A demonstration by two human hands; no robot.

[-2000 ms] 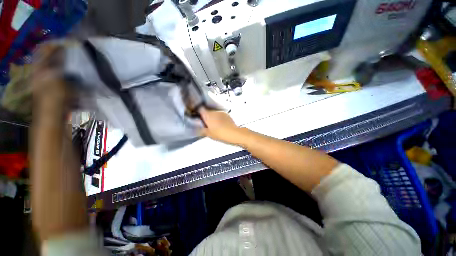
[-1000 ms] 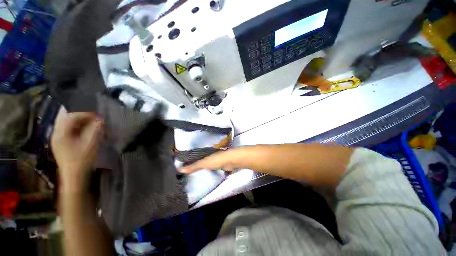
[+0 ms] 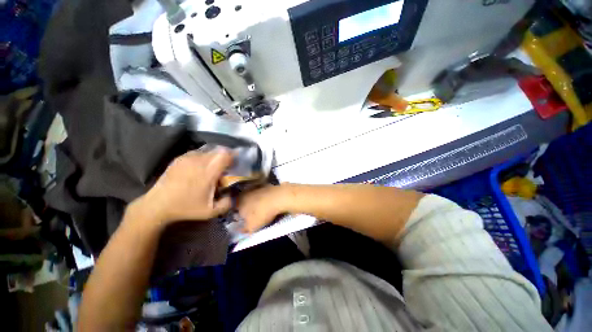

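Note:
My left hand (image 3: 188,188) is shut on the edge of the garment, thumb and fingers pinching layers near the front of the table. My right hand (image 3: 263,206) is close beside it, fingers curled on the same layers; its fingertips are partly hidden. The dark fabric panel (image 3: 139,146) hangs over the left side of the table and under my left hand. Pale striped fabric (image 3: 156,84) lies behind it, beside the machine head. A small orange-brown patch (image 3: 235,179) shows between my hands. The presser foot and needle area (image 3: 259,117) is just behind the bunched fabric.
The white sewing machine (image 3: 272,39) stands at the back with a lit screen (image 3: 370,21). Yellow-handled snips (image 3: 423,106) lie under its arm. A red item (image 3: 544,96) and yellow tray (image 3: 558,58) are at the far right. A blue basket (image 3: 513,224) is below the table's right side.
My left hand has moved right from the dark fabric to the layered edge. My right hand's fingers have curled in beside it. The dark panel has bunched up, and the camera view has shifted slightly.

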